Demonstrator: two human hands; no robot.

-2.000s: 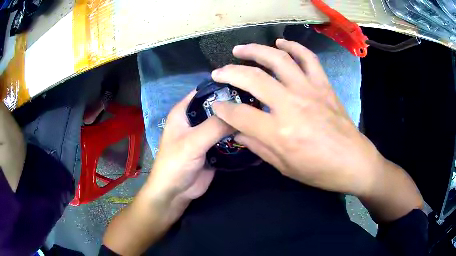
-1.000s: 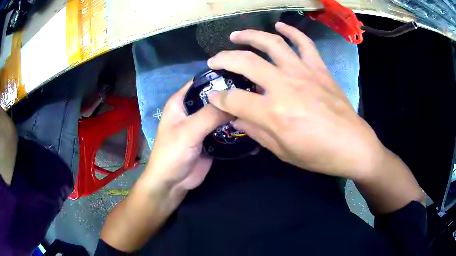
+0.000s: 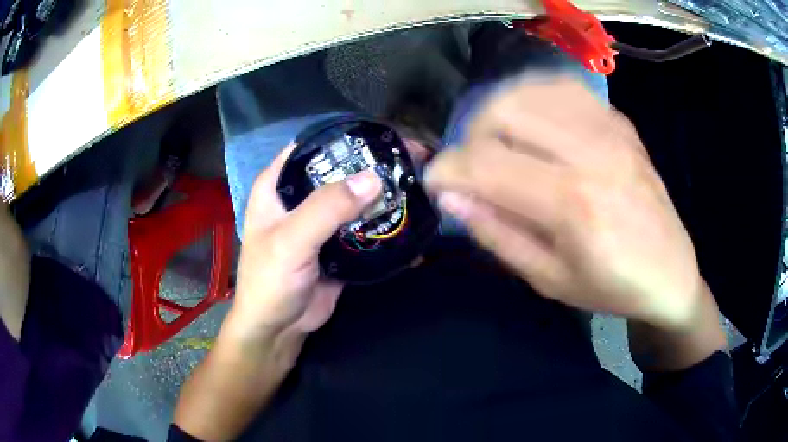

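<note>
A round black plastic housing [image 3: 346,265] is held open side up above the lap. A silvery circuit board [image 3: 341,160] lies inside it. Thin red, yellow and white wires [image 3: 393,229] curve along the board's lower edge. My left hand [image 3: 289,246] holds the housing from the left, with its thumb pressed on the board and its other fingers hidden beneath. My right hand [image 3: 570,190] is blurred just right of the housing, fingers curled and fingertips near its rim. Whether it pinches something small cannot be told.
A cardboard-covered table [image 3: 285,34] with orange tape crosses the top. A red air blow gun [image 3: 575,34] hangs over its edge at the upper right. Clear plastic trays [image 3: 734,22] are at the top right. A red stool [image 3: 142,259] and another person's arm [image 3: 13,276] are at left.
My right hand has lifted off the board and moved right, uncovering more of the board and wires. My left hand and the housing have shifted slightly left, with the left thumb now on the board.
</note>
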